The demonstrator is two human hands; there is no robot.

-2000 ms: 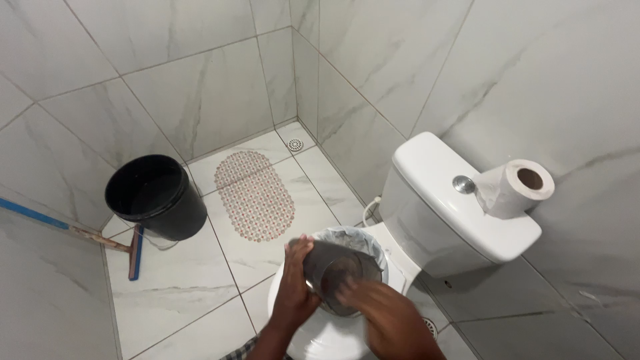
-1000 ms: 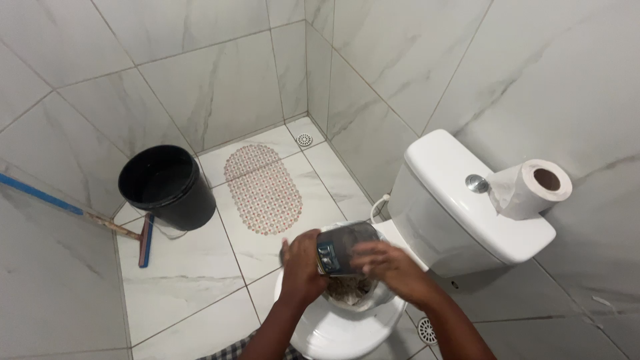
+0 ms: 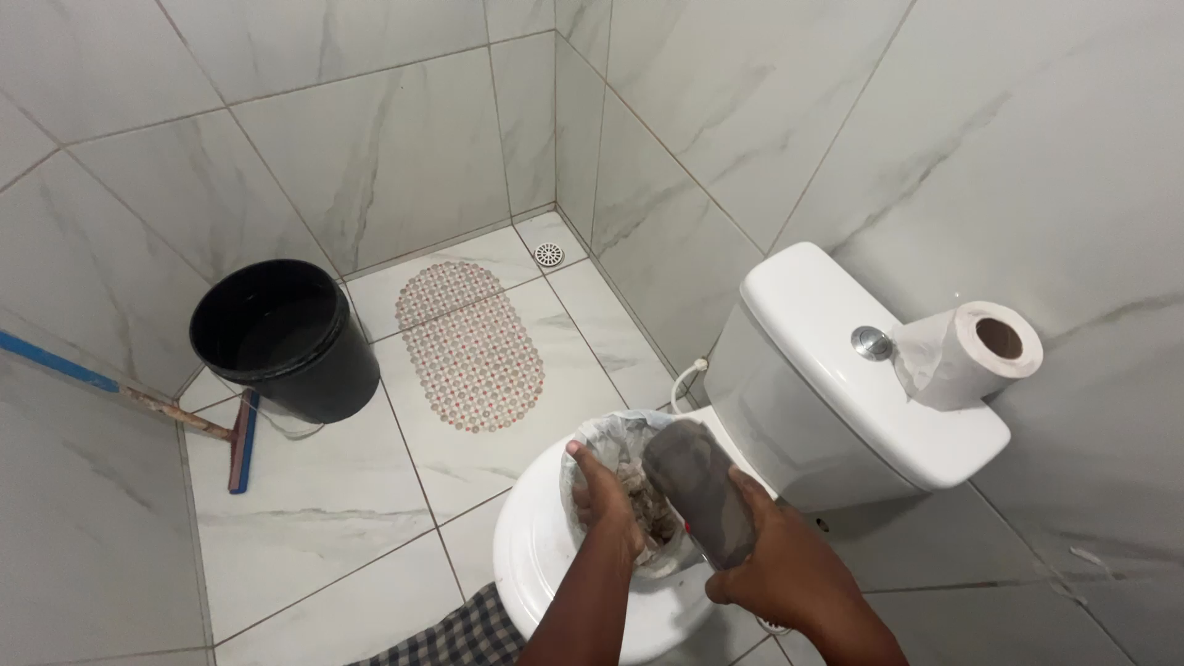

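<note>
A bin lined with a pale plastic bag (image 3: 615,427) stands on the closed white toilet lid (image 3: 527,546), with crumpled brownish waste (image 3: 652,509) inside. My left hand (image 3: 606,504) is at the bin's left side, thumb up near the bag's rim and fingers reaching inside; whether it grips the bag is unclear. My right hand (image 3: 786,560) holds a dark grey, smooth container (image 3: 703,490) by its lower right edge, tilted beside and partly over the bin's right side. The container's inside is hidden.
A toilet paper roll (image 3: 980,356) lies on the cistern (image 3: 814,370) beside the flush button. A black bucket (image 3: 351,370), a blue floor squeegee (image 3: 242,444), an oval pebbled mat (image 3: 472,347) and a drain cover (image 3: 548,254) are on the tiled floor. Checked cloth (image 3: 462,638) shows below.
The dark container has moved from between both hands over the bin to its right side, now in my right hand alone. My left hand has let go of it and is at the bin.
</note>
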